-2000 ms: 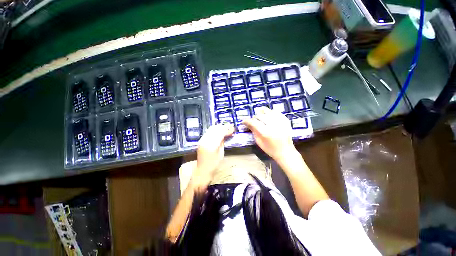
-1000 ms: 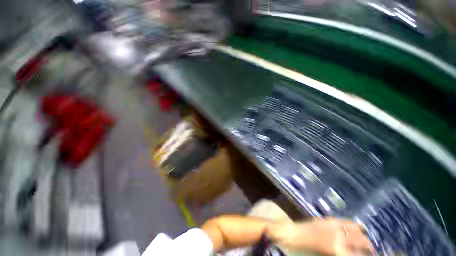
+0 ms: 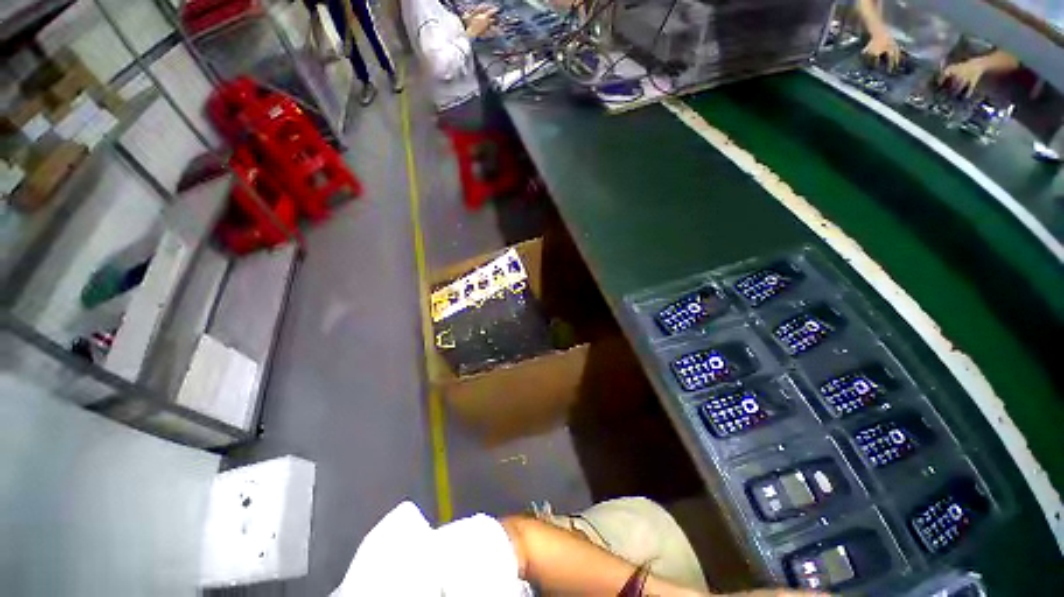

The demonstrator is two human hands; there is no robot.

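A clear phone tray lies on the dark green bench at the lower right. It holds two rows of black keypad phones. Most show lit-looking pale keys; two at the near end of the left row, one of them this phone, show a small pale window instead. A corner of the whitish lens tray shows at the bottom edge. My left forearm with a white sleeve crosses the bottom, but its hand is cut off by the edge. My right hand is out of the picture.
A brown carton with yellow-white sheets stands left of the bench. Red stools and a metal shelf stand across the aisle. A white box is lower left. Other people's hands work beyond the green conveyor.
The view has swung left from the trays to the aisle and steadied after a blur. Both hands were over the lens tray two seconds ago; now neither shows.
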